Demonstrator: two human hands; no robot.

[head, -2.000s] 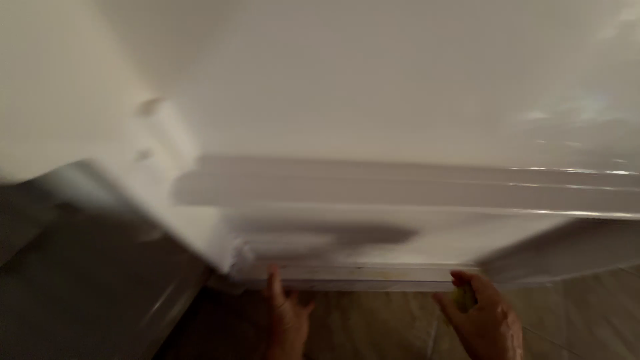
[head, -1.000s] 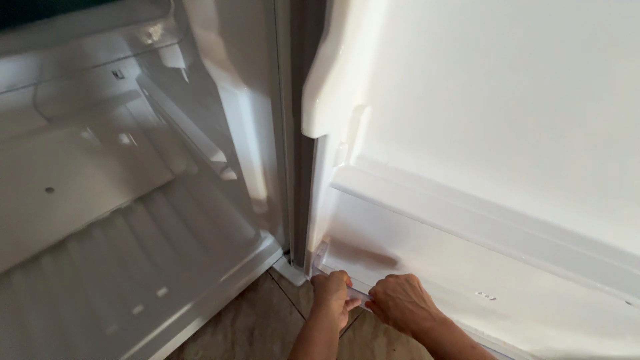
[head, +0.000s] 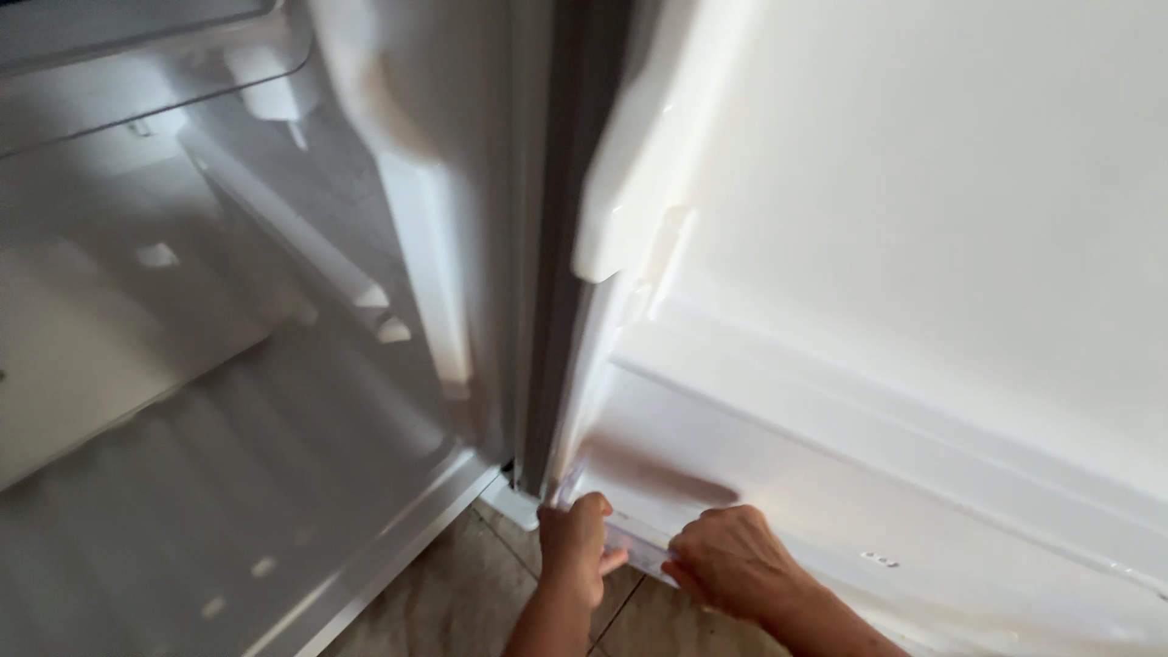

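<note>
At the foot of an open refrigerator door [head: 876, 228], both hands are on a clear plastic strip or rail [head: 639, 551] along the door's lower edge. My left hand [head: 577, 545] grips it near the hinge-side corner, thumb and fingers around its edge. My right hand [head: 730, 558] is closed on it a little farther right, knuckles up. Between the hands a short stretch of the clear plastic shows. Its right part is hidden behind my right hand and forearm.
On the left is the refrigerator's inside, with a ribbed floor [head: 228, 511] and a side rail [head: 283, 224]. A dark door gasket [head: 570, 246] runs upright beside the door. The lower hinge cover [head: 509, 502] sits just left of my left hand, above floor tiles [head: 438, 584].
Two seconds ago my hands were wide apart along the door's bottom; by one second ago they had come close together at the hinge-side corner, where they stay. The view has swung toward the refrigerator's inside.
</note>
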